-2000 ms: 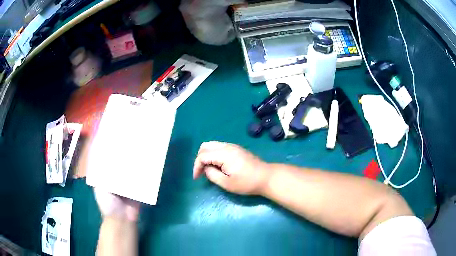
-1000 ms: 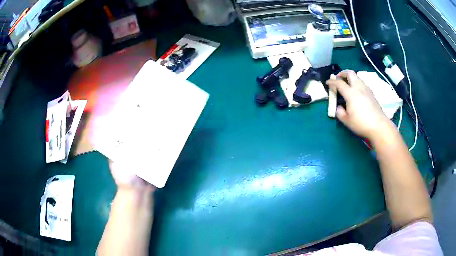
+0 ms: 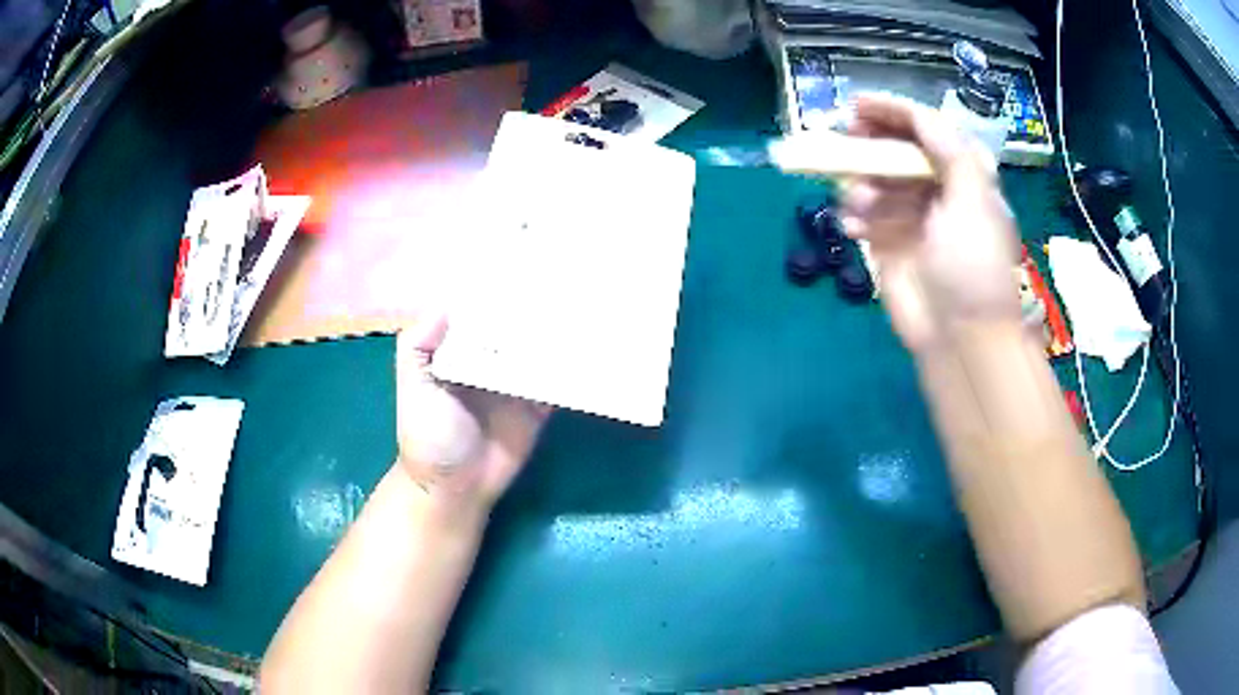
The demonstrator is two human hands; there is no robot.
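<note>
My left hand [image 3: 462,414] holds a white card pack [image 3: 578,265] by its lower left edge, thumb on top, with its plain white face up and a small dark slot at its top. My right hand [image 3: 924,204] is raised at the upper right and holds a cream stick-like tool [image 3: 856,156], its tip towards the card but apart from it. The tool and fingers are blurred, so its kind is unclear. Loose black round mount parts [image 3: 826,254] lie on the bench below my right hand, which hides part of them.
An orange-brown sheet [image 3: 292,292] lies left of the card. Card packs [image 3: 211,278] and a small white pack [image 3: 177,489] lie further left. Another card pack [image 3: 673,111] is behind. A digital scale [image 3: 815,88], a bottle [image 3: 999,122], white cloth [image 3: 1087,306] and cable [image 3: 1171,245] are at right.
My right hand reached the cream tool, picked it up and brought it back left and up towards the card. The card in my left hand has moved right. The view has shifted.
</note>
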